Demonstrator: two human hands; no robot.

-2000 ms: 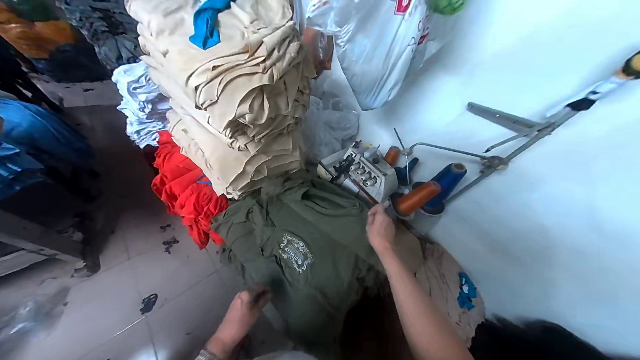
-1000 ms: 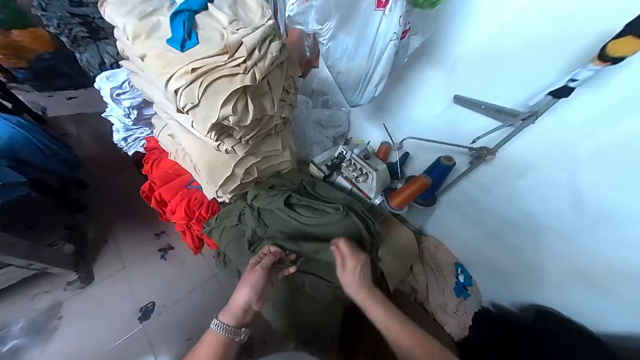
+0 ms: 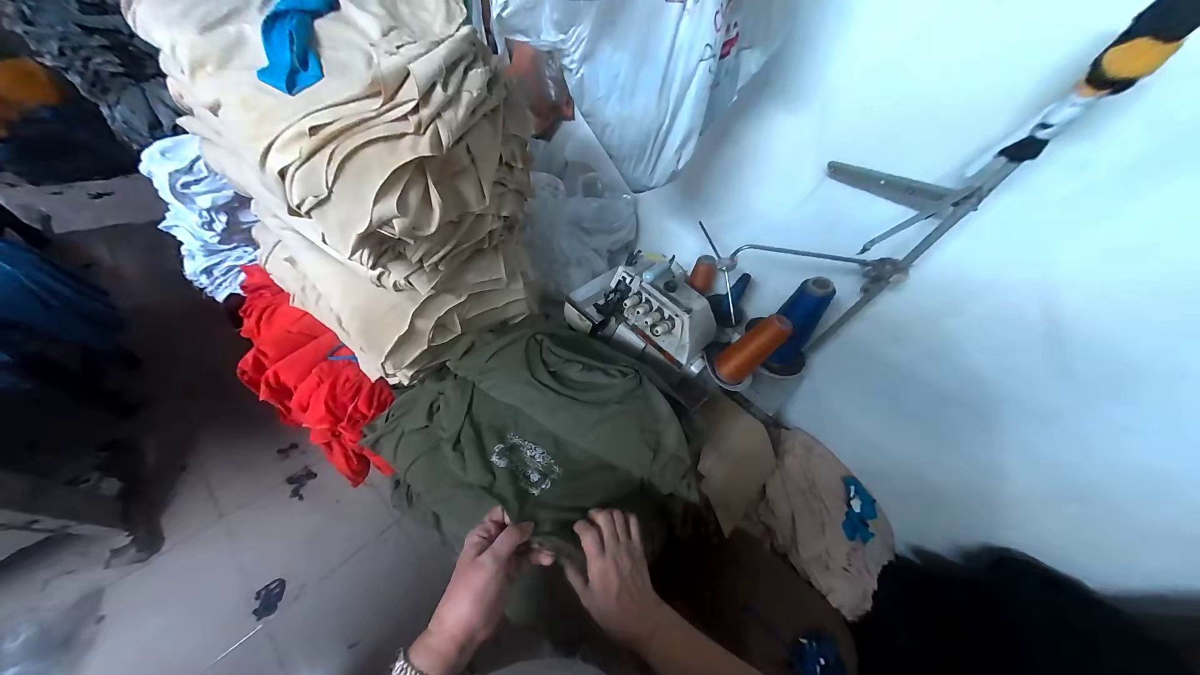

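A dark green fabric garment [image 3: 600,422] with a pale printed design lies bunched in front of me, beside an overlock sewing machine [image 3: 647,309]. My left hand [image 3: 487,572], with a metal watch band at the wrist, pinches the garment's near edge between thumb and fingers. Close on its right, my right hand [image 3: 614,572] rests on the same edge with fingers bent over the cloth. Whether its thumb grips the cloth from below is hidden. Orange [image 3: 753,349] and blue [image 3: 804,319] thread cones stand right of the machine.
A tall stack of beige fabric pieces [image 3: 375,169] rises behind the garment, a blue scrap [image 3: 292,47] on top. Red cloth [image 3: 305,375] and white cloth [image 3: 202,216] lie left. A white plastic bag [image 3: 647,84] hangs behind; a metal thread stand [image 3: 937,225] leans along the wall.
My hands were wide apart two seconds ago and are now close together at the garment's near edge. The printed design, not visible one second ago, shows again.
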